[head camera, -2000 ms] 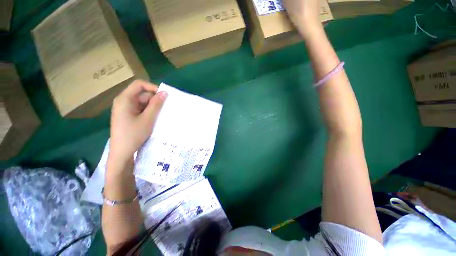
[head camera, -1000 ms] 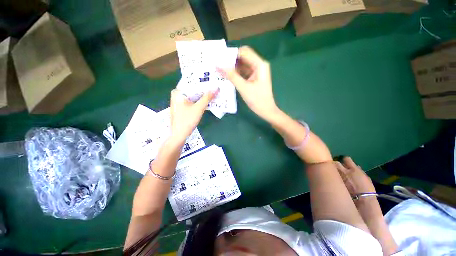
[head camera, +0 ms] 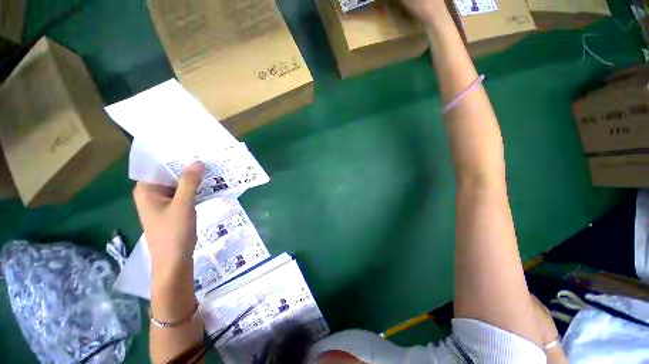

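My left hand (head camera: 167,217) holds a partly blank label sheet (head camera: 174,128) by its lower side, thumb on top. Its upper part is plain white; printed labels show at its lower right. My right hand (head camera: 425,8) is at the top edge over a product carton (head camera: 381,39); its fingers are cut off or hidden. Part of a white product label (head camera: 354,4) shows on that carton, left of the hand. Printed label sheets (head camera: 231,238) lie below my left hand, and a stack of label sheets (head camera: 274,302) lies near my body, partly behind dark hair.
A carton (head camera: 235,60) stands left of centre, another (head camera: 50,135) farther left. A labelled carton (head camera: 498,28) is at upper right. A clear bag of cables (head camera: 67,306) and white plug (head camera: 116,249) lie lower left. A larger carton (head camera: 615,131) and another person's arm (head camera: 551,334) are at right.
My right hand has left the sheet and reached up to the carton, where a label now shows. My left hand has moved left and down with the sheet. The view has shifted.
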